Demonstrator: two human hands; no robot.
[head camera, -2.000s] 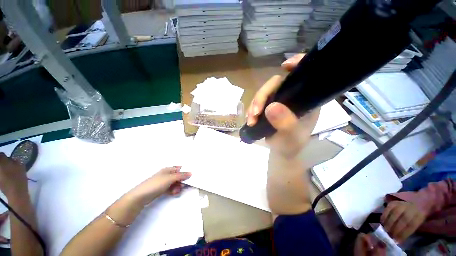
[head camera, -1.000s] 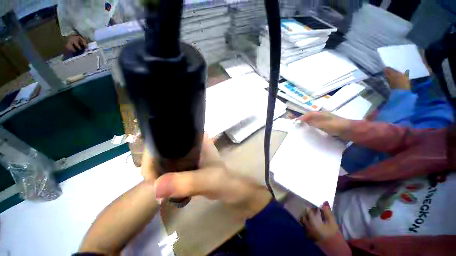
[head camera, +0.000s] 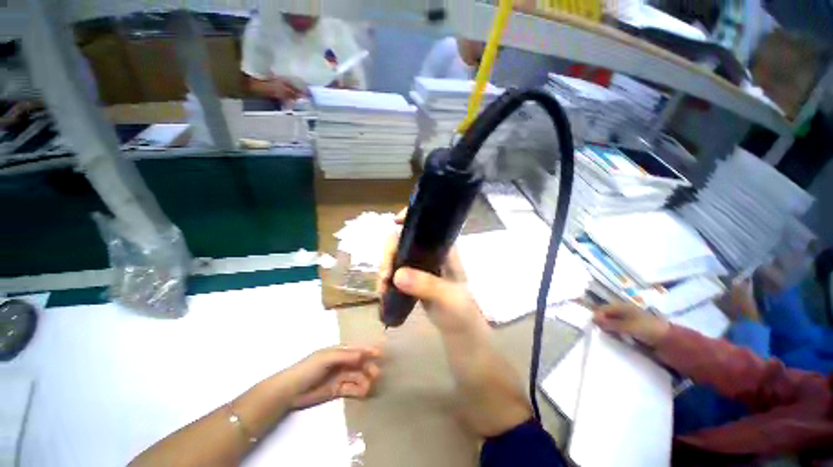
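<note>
My right hand (head camera: 438, 292) grips the black electric screwdriver (head camera: 429, 219), which tilts with its nose down and left and hangs from a yellow cord (head camera: 484, 68). Its thin bit (head camera: 387, 327) points at the tan bench just above my left fingertips. My left hand (head camera: 340, 376) is loosely curled, thumb and fingertips close together; whether they pinch a small screw cannot be seen. The clear screw box (head camera: 352, 276) stands behind the tool nose, with white cards (head camera: 365, 239) over it. A flat white unit (head camera: 521, 269) lies right of my right hand.
Stacked white units (head camera: 365, 141) stand at the back. Untidy piles (head camera: 653, 246) lie at right. A neighbour's hand (head camera: 630, 321) holds a white unit (head camera: 621, 401). A bag of screws (head camera: 151, 274) hangs by the post at left. A dark dish (head camera: 16, 326) sits far left. Another person is opposite.
The white unit my left hand held two seconds ago is no longer in it. The screwdriver now hangs more upright above the tan bench. My hands, crossed close together one second ago, are now apart.
</note>
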